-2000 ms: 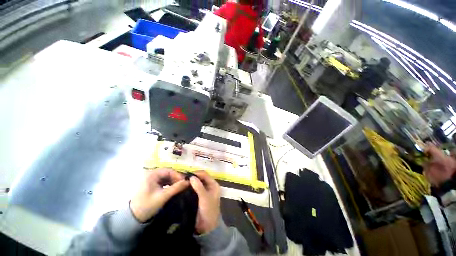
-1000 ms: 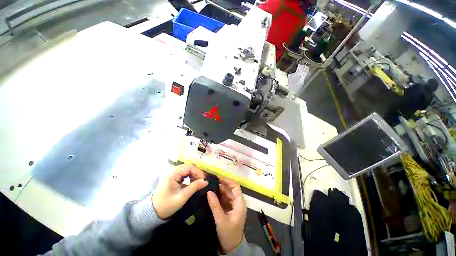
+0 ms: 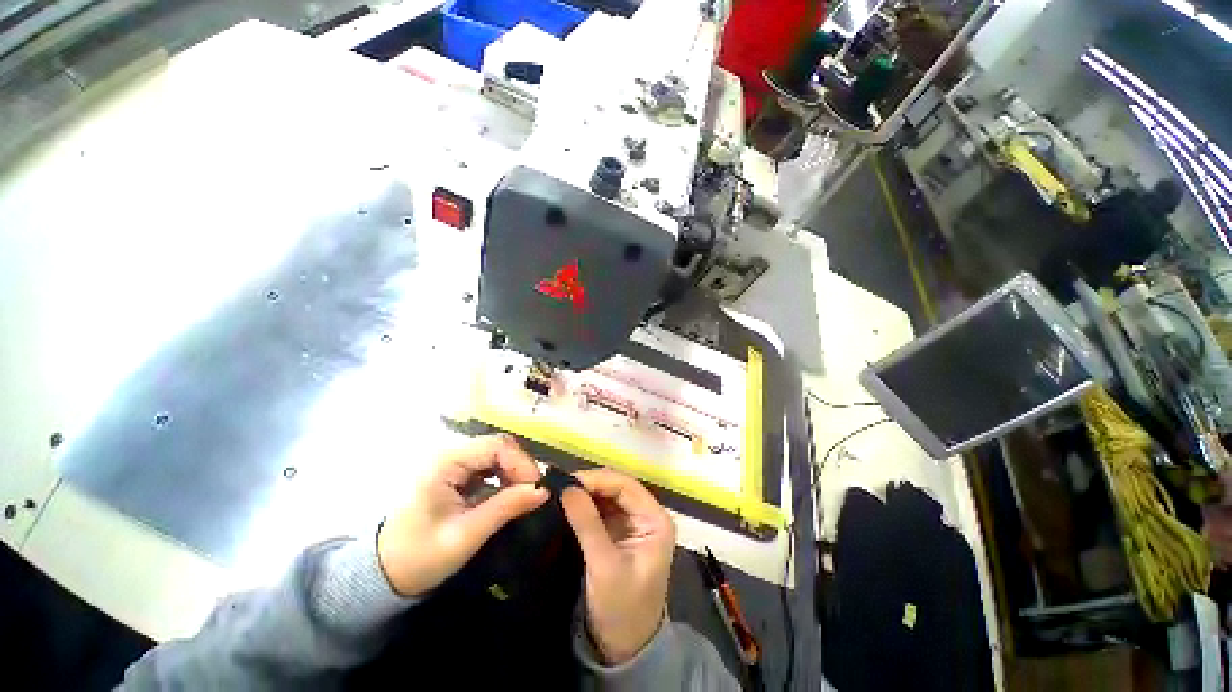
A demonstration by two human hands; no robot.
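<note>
A black garment piece (image 3: 520, 568) hangs from both hands towards the bottom edge, with a small yellowish sticker on it. My left hand (image 3: 457, 511) and my right hand (image 3: 626, 552) pinch a small black part of it between thumbs and fingertips, close together. The hands are just in front of the yellow tape (image 3: 608, 473) that edges the pale sewing template (image 3: 649, 416). The sewing machine head (image 3: 574, 277) stands beyond, with a grey cover and red logo. Its needle area (image 3: 539, 380) is small and blurred.
An orange-and-black slim tool (image 3: 730, 608) lies right of my right hand. A black pile (image 3: 905, 588) with a yellow sticker lies below the control screen (image 3: 984, 365). A red switch (image 3: 451, 207), a metal bed plate (image 3: 257, 365) and a blue bin (image 3: 507, 27) are also in view.
The camera view has shifted. The fingertips have come closer together on the pinched black part, and less of the fabric shows between them.
</note>
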